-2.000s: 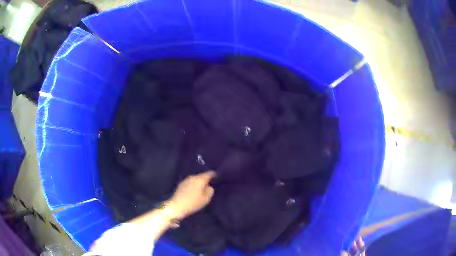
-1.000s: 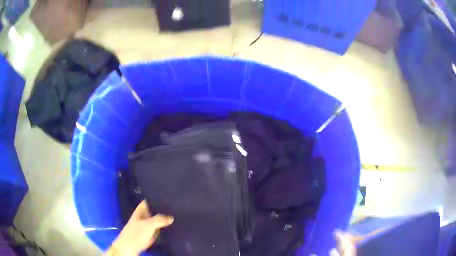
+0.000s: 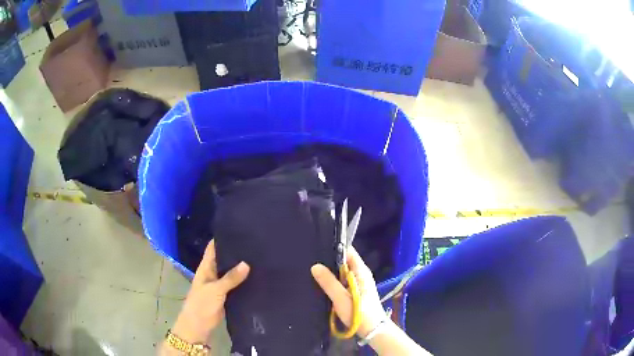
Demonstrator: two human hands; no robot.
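A black sewn fabric piece [image 3: 271, 243], seemingly in several layers, is held upright over the main blue bin [image 3: 250, 115]. My left hand [image 3: 212, 288] grips its left edge, thumb on the front. My right hand [image 3: 351, 288] grips its right edge with the thumb on the front and also holds scissors [image 3: 347, 278], yellow handles around the fingers, silver blades pointing up and apart. Small pale marks show near the piece's top right. A pile of black pieces [image 3: 368, 188] lies in the bin behind it.
A second blue box [image 3: 556, 243], dark inside, stands at the lower right. A brown carton [image 3: 104, 198] full of black pieces is left of the bin. Blue and grey boxes [image 3: 375, 42] with dark lettering and a black box [image 3: 236, 62] stand behind. Yellow tape crosses the floor.
The view has tilted up. My left hand, earlier reaching into the pile, has brought the black piece up. My right hand has come in from the lower right and grips it, scissors now visible.
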